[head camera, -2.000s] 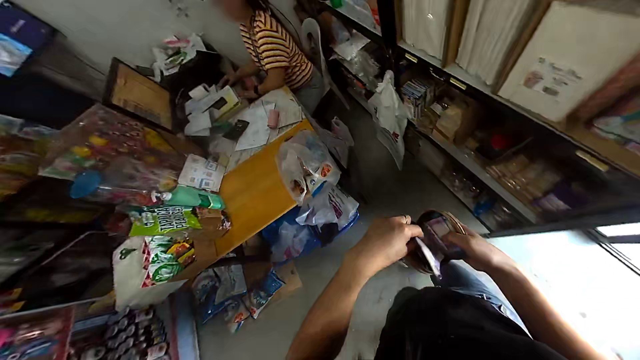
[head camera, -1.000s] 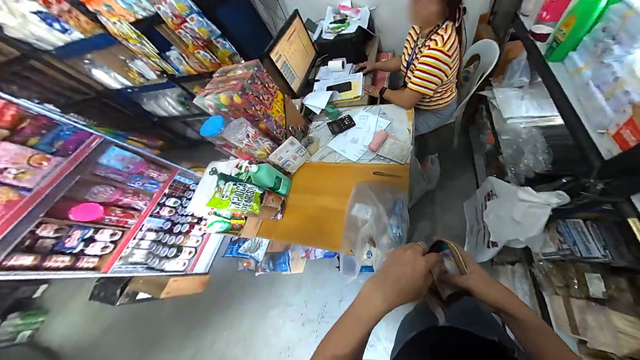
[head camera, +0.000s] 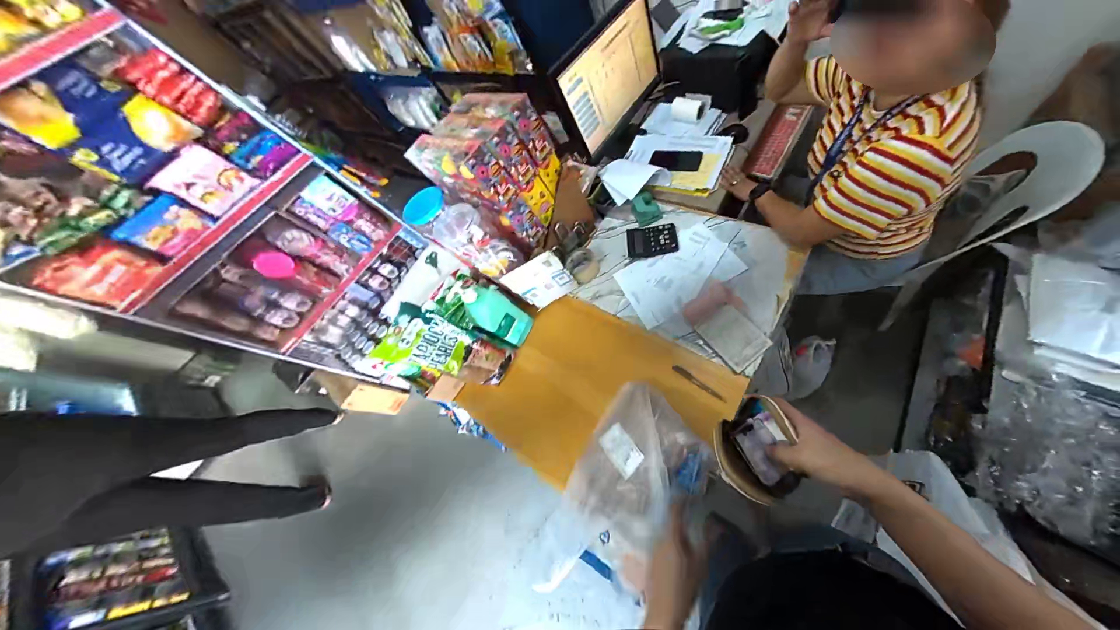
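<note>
My right hand (head camera: 801, 451) grips a small round-edged pouch (head camera: 757, 448) by its side; the pouch gapes and a phone or similar flat item shows inside. Low in the view, my left hand (head camera: 672, 560) is blurred against a translucent plastic bag (head camera: 626, 472), and whether its fingers grip the bag cannot be made out. The bag hangs at the near edge of a yellow-brown wooden tabletop (head camera: 595, 367), with blue items visible through it. On the tabletop near the pouch lies a knife or similar thin blade (head camera: 698, 383).
A calculator (head camera: 652, 241) and papers (head camera: 669, 280) lie farther back. Green packets (head camera: 429, 341) stand at the table's left. Snack shelves (head camera: 210, 184) rise at left, near another person's legs (head camera: 157, 464). A seated person (head camera: 884, 166) is by the monitor (head camera: 608, 70). Plastic-wrapped goods (head camera: 1041, 455) fill the right.
My hands, together at the pouch before, are now apart: the left is down by the plastic bag, the right keeps the pouch. The seated person has raised a hand. The view has swung left.
</note>
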